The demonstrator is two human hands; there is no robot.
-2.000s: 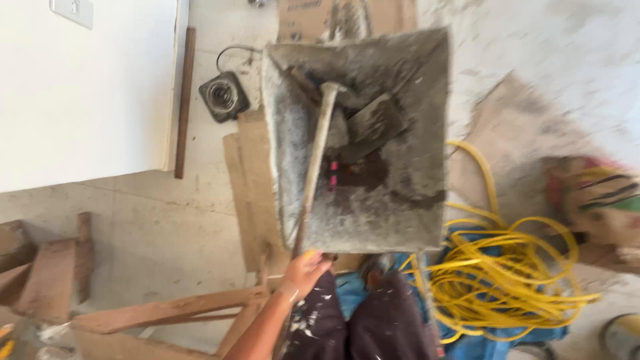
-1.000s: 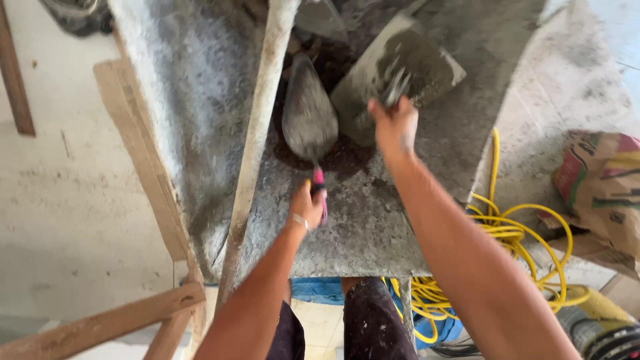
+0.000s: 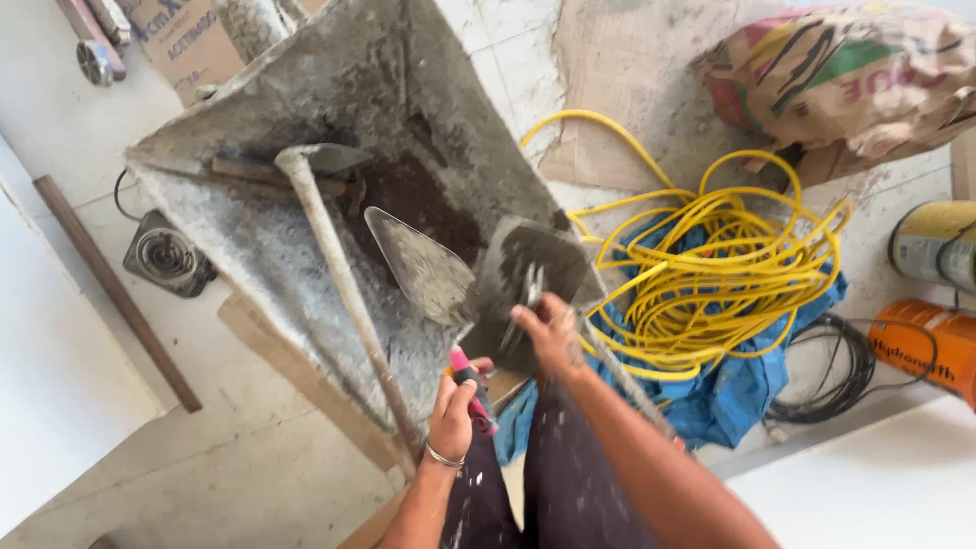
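Note:
My left hand (image 3: 455, 404) grips the pink and black handle of a pointed masonry trowel (image 3: 421, 267), whose blade is smeared with mortar. Beside it, my right hand (image 3: 553, 332) holds the handle of a rectangular plastering float (image 3: 526, 263), its mortar-stained plate near the trowel blade. Both tools are over the near right part of a mortar-crusted metal mixing trough (image 3: 259, 252). A long-handled hoe (image 3: 335, 263) leans in the trough with its head over a dark wet patch, and a wooden-handled tool (image 3: 259, 171) lies behind it.
A coiled yellow hose (image 3: 709, 282) lies on a blue tarp (image 3: 736, 389) at right. Beyond are a paper cement bag (image 3: 854, 84), an orange can (image 3: 919, 343), a yellow can (image 3: 930, 244) and black cable (image 3: 827, 404). At left are a wooden strip (image 3: 114, 290) and an electric hotplate (image 3: 168, 252).
My hands, with the trowel and the float, have moved from over the trough's inside to its near right edge. Two seconds ago, one hand was at the hoe's handle. The view has turned.

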